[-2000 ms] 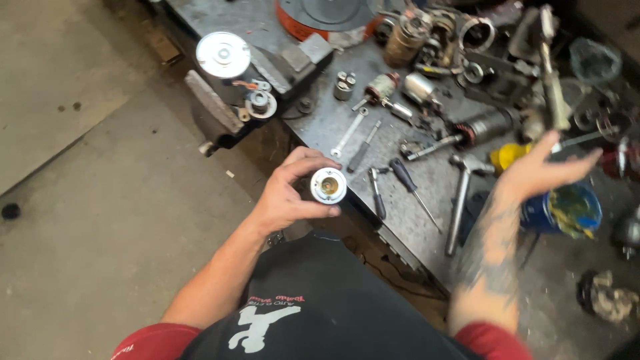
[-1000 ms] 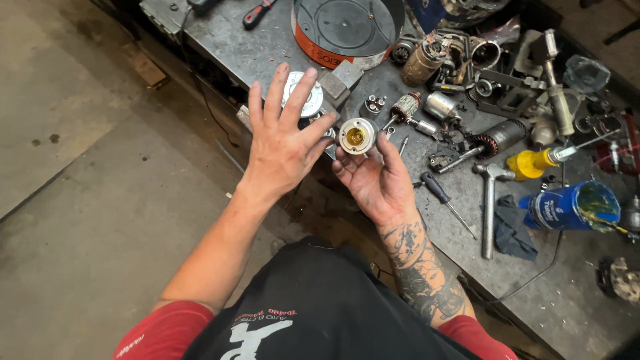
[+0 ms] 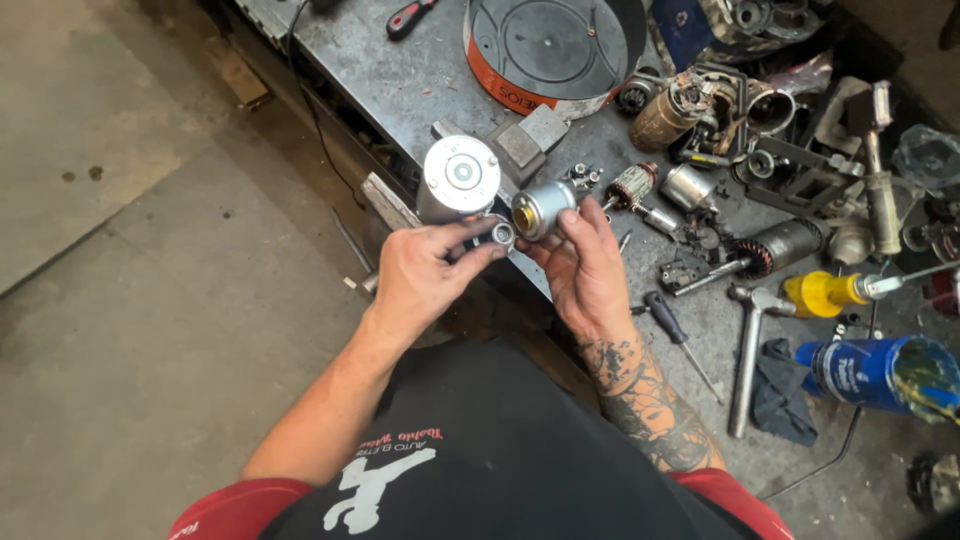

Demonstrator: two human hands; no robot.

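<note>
My right hand [image 3: 581,262] holds a silver metal cylinder, a starter solenoid body [image 3: 551,206], its open end with a brass-coloured bore turned left. My left hand [image 3: 427,277] pinches a small dark cylindrical part with a round metal end [image 3: 502,233], just left of the solenoid body; whether the two touch I cannot tell. Behind my left fingers stands a silver starter motor housing [image 3: 461,174], round end cap up, by the jaws of a bench vise [image 3: 521,150]. A small part with metal terminals [image 3: 583,176] lies just beyond the solenoid body.
An orange-rimmed round tray [image 3: 555,52] stands at the back. Armatures [image 3: 776,247], worn housings and brackets crowd the right side. Nearer lie a screwdriver [image 3: 667,319], a T-shaped steel tool [image 3: 750,360], a dark cloth [image 3: 784,390], a yellow funnel-like object [image 3: 821,294] and a blue grease container [image 3: 862,367].
The solenoid body was in my left hand at first, then in my right. My left hand, spread over the starter housing one second ago, has come down and closed on the small dark part.
</note>
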